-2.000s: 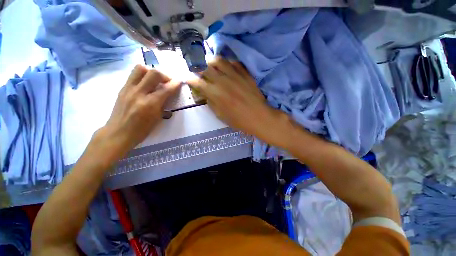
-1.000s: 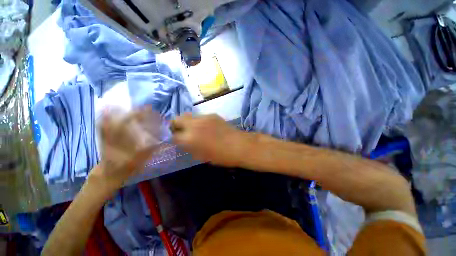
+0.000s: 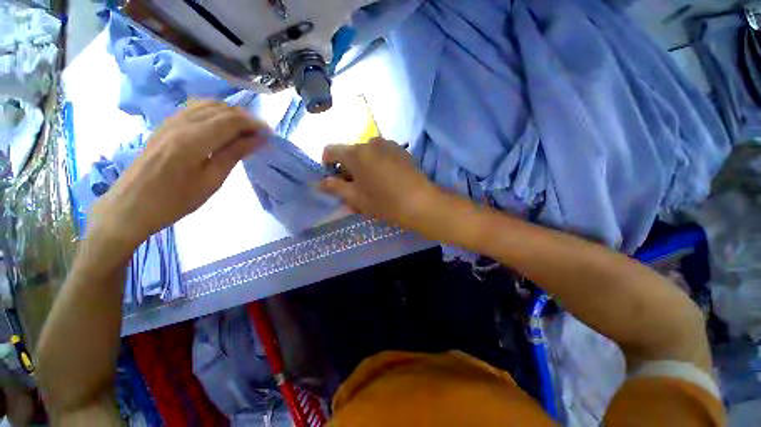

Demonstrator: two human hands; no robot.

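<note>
A blue cloth piece [image 3: 292, 185] with gathers lies slanted between my hands, in front of the needle area. My left hand [image 3: 179, 163] is at its upper left end, its fingertips closed on the cloth edge. My right hand [image 3: 380, 179] is at its right end, fingers curled around a small dark object [image 3: 335, 169], too small to name surely; whether these fingers also grip the cloth is unclear. The white sewing machine head [image 3: 242, 33] is above, with a dark stubby cylinder [image 3: 312, 82] hanging from it. The needle is not discernible.
Blue cloth [image 3: 517, 108] is heaped on the right. More crumpled blue cloth [image 3: 158, 71] lies behind my left hand, which partly covers a stack of blue strips [image 3: 154, 267]. A ruler-marked edge [image 3: 275, 267] runs along the table front. Red and blue frames [image 3: 538, 334] stand below.
Both hands have left the needle area, where they were two seconds ago. Since one second ago, my left hand has moved up and left, my right hand up and right, with the cloth spread between them.
</note>
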